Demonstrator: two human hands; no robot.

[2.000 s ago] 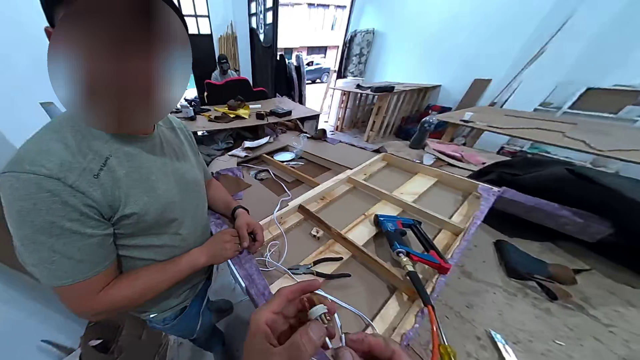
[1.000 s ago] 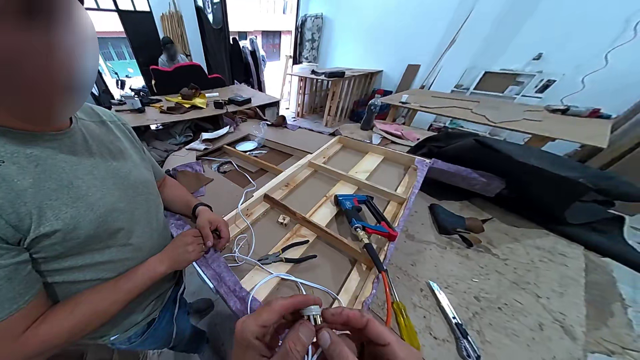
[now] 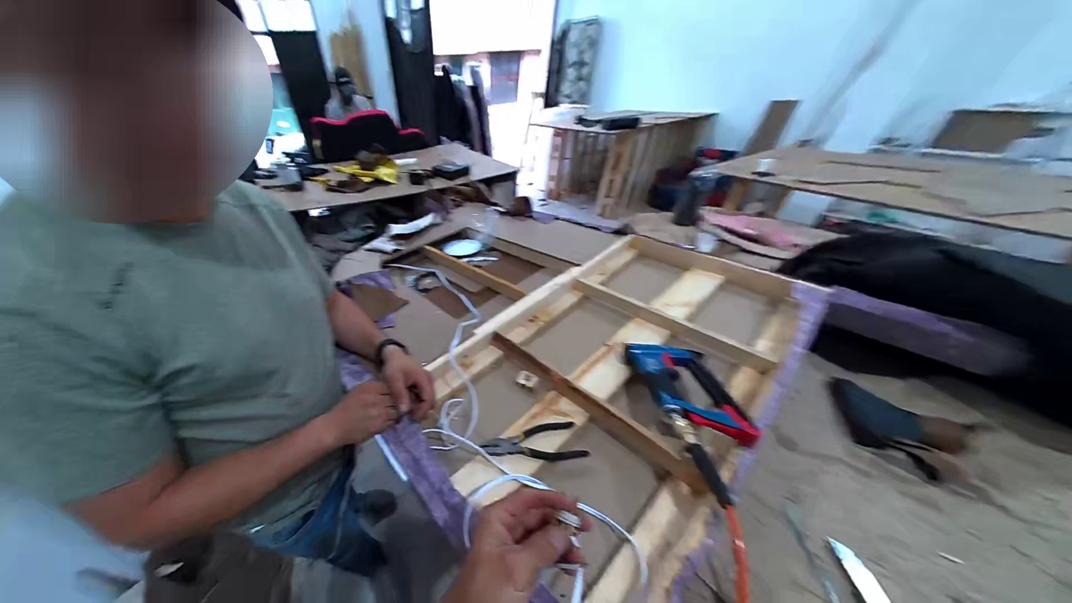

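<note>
My left hand [image 3: 519, 544] is at the bottom centre, its thumb and fingers pinching a small white and metal electrical fitting [image 3: 569, 521]. White cable [image 3: 473, 394] loops around the hand and runs back over the wooden frame [image 3: 653, 322]. My right hand is out of view. Black-handled pliers [image 3: 536, 444] lie on the frame behind the fitting. To their right, a blue and red pneumatic stapler [image 3: 695, 389] rests on the slats, joined to an orange hose [image 3: 737, 544]. A small wooden block [image 3: 526, 380] sits inside the frame.
A person in a green shirt [image 3: 251, 335] stands at the left, hands together by the frame's purple fabric edge. At the lower right are a utility knife [image 3: 858, 569] and a dark shoe-like object [image 3: 879, 419]. Black material [image 3: 963, 310] is heaped at the right. Worktables [image 3: 904, 188] stand behind.
My right hand, beside the left at the fitting one second ago, has left the view. My left hand still holds the fitting. The view has shifted.
</note>
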